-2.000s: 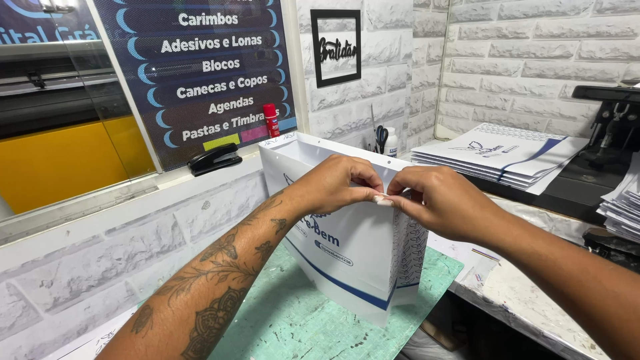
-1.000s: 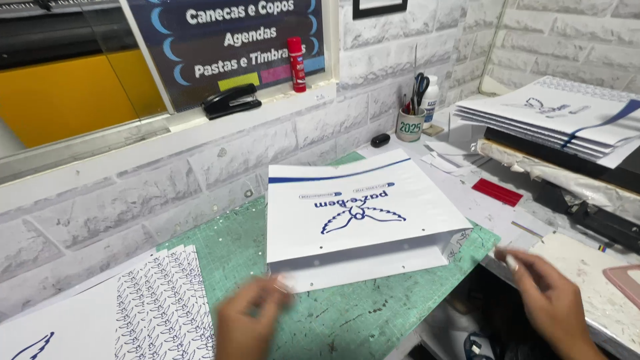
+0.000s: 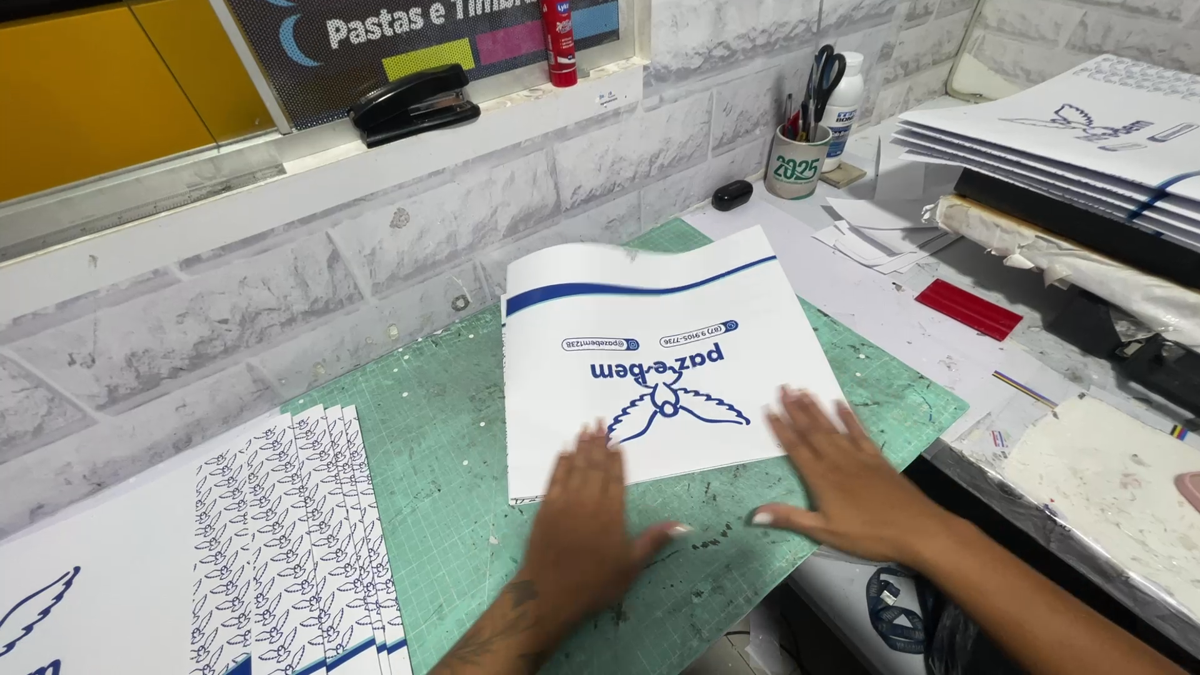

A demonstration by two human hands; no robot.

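A white printed paper bag [image 3: 647,300] lies folded nearly flat on a green cutting mat [image 3: 450,375]. It bears a blue bird drawing, writing and a blue stripe, and its far edge bulges up a little. My left hand [image 3: 586,511] lies palm down at the bag's near left edge, fingers stretched out over it. At the near right corner my right hand [image 3: 834,473] rests with fingers spread and the thumb apart. Neither hand grips anything. Both are slightly blurred.
Patterned printed sheets [image 3: 291,534] overlap at the left. A stapler [image 3: 412,103] and a glue stick [image 3: 560,42] stand on the ledge. Behind are a pen cup [image 3: 797,161] with scissors [image 3: 825,80], a white bottle [image 3: 844,108] and a black case [image 3: 732,195]. Stacked bags [image 3: 1059,122] and a red scraper [image 3: 968,309] are right.
The bag stood upright between both hands, then lay with its mouth gaping toward me; now it is pressed nearly flat. Both hands have come onto its near edge. The view has tilted down.
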